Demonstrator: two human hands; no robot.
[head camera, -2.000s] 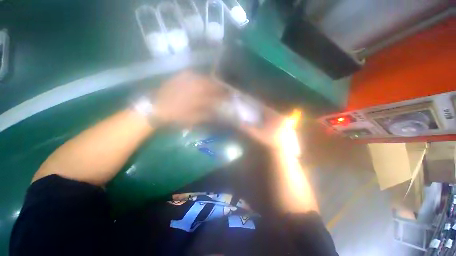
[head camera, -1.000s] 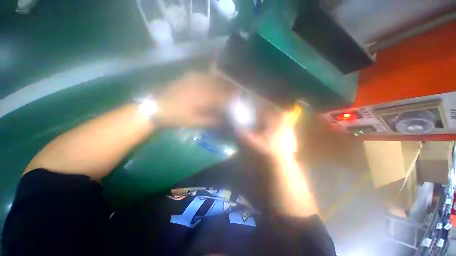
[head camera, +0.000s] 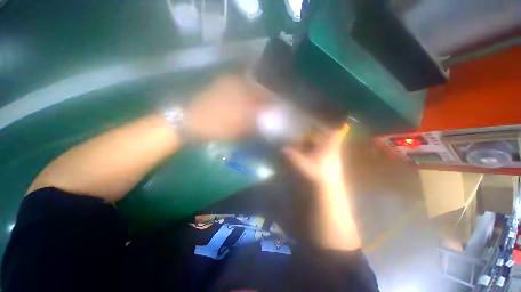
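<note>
A white plastic housing (head camera: 273, 122), blurred and glaring, sits between my hands under the dark machine head. My left hand (head camera: 220, 111) is blurred and reaches in from the left at the housing's left side; its fingers cannot be made out. My right hand (head camera: 317, 157) is right of the housing, thumb apart from the fingers, beside a small yellow-orange thing (head camera: 344, 131). Whether either hand grips anything is hidden by blur.
More white housings (head camera: 185, 16) lie on the green surface (head camera: 85, 131) at the top. The green machine block (head camera: 357, 85) and orange panel with red digits (head camera: 408, 141) stand right. A thin blue item (head camera: 240, 165) lies near my body. Cartons (head camera: 443, 193) are at the lower right.
The view has shifted, so the rows of housings sit higher and are more cut off, and the machine sits further right. My right thumb now shows apart from the white housing.
</note>
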